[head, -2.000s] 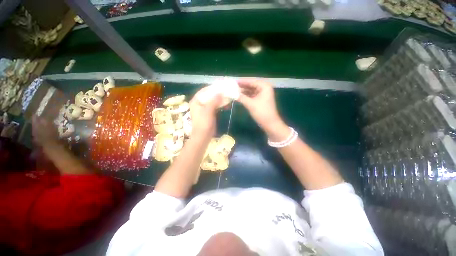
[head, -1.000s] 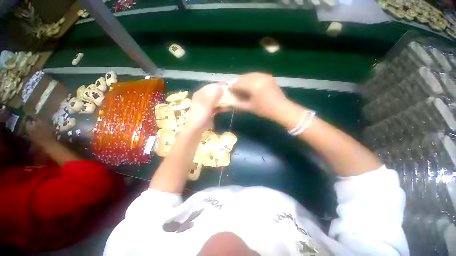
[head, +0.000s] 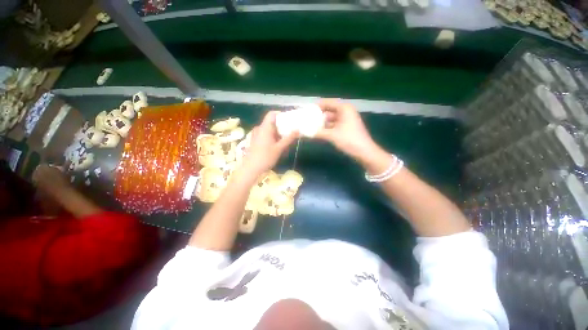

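Observation:
A white part (head: 300, 121), overexposed and without visible detail, is held between both hands above the bench, near the pale rail. My left hand (head: 269, 140) grips its left end. My right hand (head: 345, 129) grips its right end with the fingertips. Whether it is one piece or two pressed together I cannot tell. A loose pile of cream moulded pieces (head: 276, 194) lies on the bench below and left of my hands, partly hidden by my left forearm.
An orange-red bundle (head: 158, 158) lies left of the pile. Stacked clear trays (head: 535, 148) stand at the right. Beyond the rail (head: 258, 98), single pieces lie on the green belt (head: 290, 62). A grey post (head: 151, 48) rises at left. A person's red sleeve (head: 77, 258) is at left.
My right hand has turned and drawn back slightly from over the white part, so more of it shows. The pieces on the belt have moved right.

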